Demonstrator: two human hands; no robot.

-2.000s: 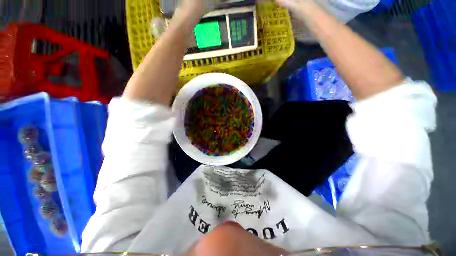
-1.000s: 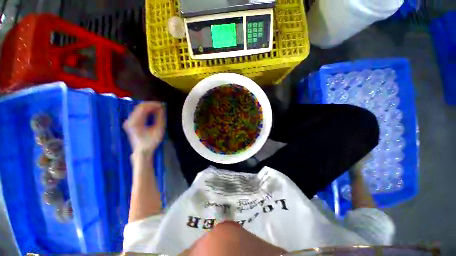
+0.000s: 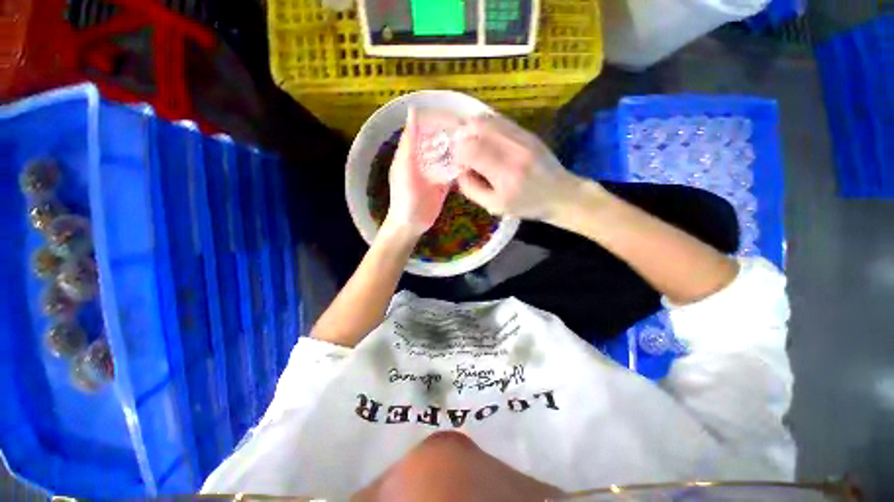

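Note:
A clear, whitish hollow ball [image 3: 438, 153] is held between my two hands over the white bucket [image 3: 359, 182]. My left hand [image 3: 416, 186] holds the ball from its left side, palm turned towards it. My right hand [image 3: 512, 169] is at the ball's right side with bent fingers touching it; some fingertips are blurred. Multicoloured beads [image 3: 457, 228] in the bucket show below and between the hands. The hands hide the middle of the bucket.
A digital scale [image 3: 451, 47] sits on a yellow crate [image 3: 323, 78] ahead. A blue bin [image 3: 768, 167] of clear balls is right. Speckled balls [image 3: 75, 278] lie in a blue bin [image 3: 123, 333] left. A red plastic frame [image 3: 176, 54] is upper left, a white container [image 3: 652, 29] upper right.
My left hand has moved right to the bucket. My right hand has come from the bin of clear balls to the bucket, and a clear ball now shows between the hands. The view has shifted.

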